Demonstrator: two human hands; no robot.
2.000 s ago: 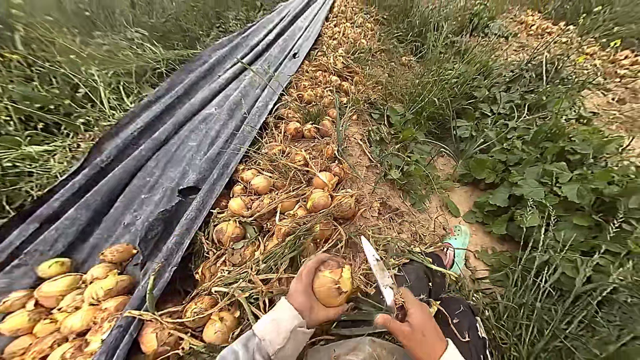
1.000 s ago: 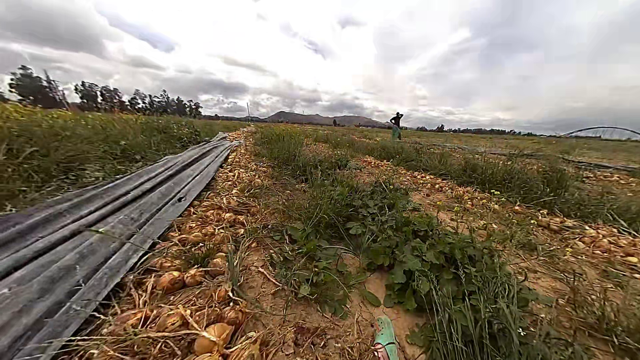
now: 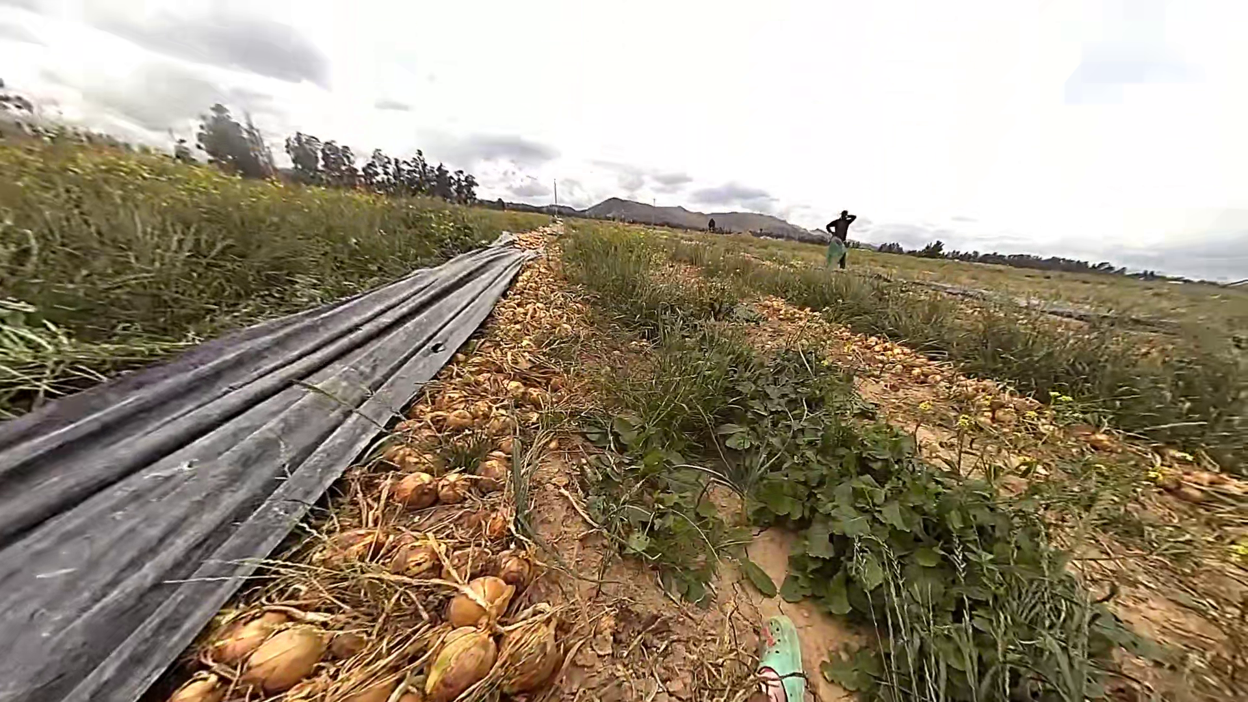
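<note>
Neither my left hand nor my right hand shows in the head view now; both are outside the picture. A row of yellow onions (image 3: 461, 661) with dry stalks runs from the bottom of the view into the distance. Along its left side lies a long dark plastic sheet (image 3: 322, 390) in folds. At the bottom edge, to the right of the onions, a green clog (image 3: 781, 655) on a foot rests on bare soil. What the hands hold or touch is hidden.
Leafy weeds (image 3: 877, 507) and tall grass grow right of the onion row. Beyond them lies another onion row (image 3: 926, 380). A person (image 3: 838, 239) stands far off in the field. Grass (image 3: 195, 244) borders the sheet on the left, with trees and hills behind.
The view has swung up from the ground to the horizon. Two seconds ago my left hand held an onion and my right hand a knife; both have left the view.
</note>
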